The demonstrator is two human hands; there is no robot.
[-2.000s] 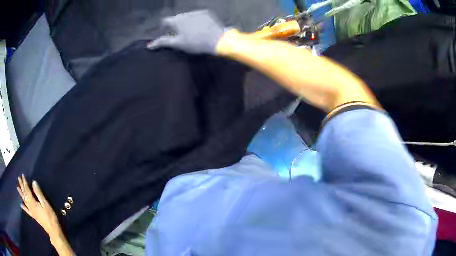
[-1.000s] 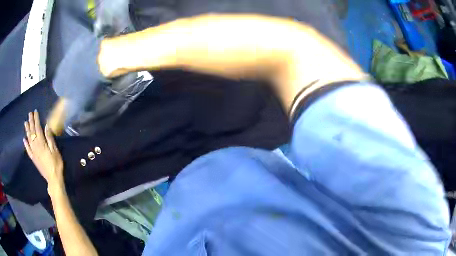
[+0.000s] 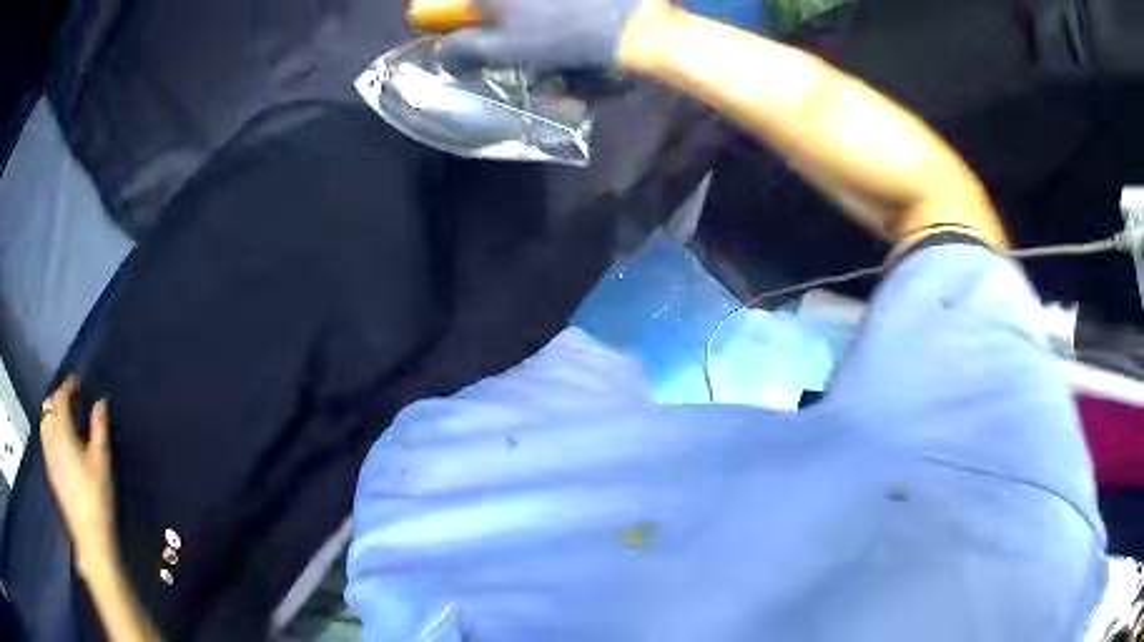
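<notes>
The dark jacket point(image 3: 289, 263) lies spread over the left and middle of the picture, with a few pale buttons point(image 3: 171, 556) near its lower left. My gloved right hand point(image 3: 552, 31) holds the silver steam iron point(image 3: 483, 110) by its orange handle point(image 3: 445, 13) at the jacket's upper edge; the top of the hand is cut off by the picture's edge. Whether the iron touches the cloth is not clear. My bare left hand point(image 3: 78, 470) lies flat at the jacket's left edge, thumb apart from the fingers.
Grey pressing table cloth point(image 3: 238, 57) shows behind the jacket. Other dark garments point(image 3: 1041, 138) lie at the right. A thin cord point(image 3: 815, 282) runs over blue plastic point(image 3: 659, 301). A dark red thing point(image 3: 1117, 433) is at the right edge.
Since one second ago, my right hand has moved right and away with the iron, off the sleeve area near my left hand. My left hand stays at the jacket's left edge.
</notes>
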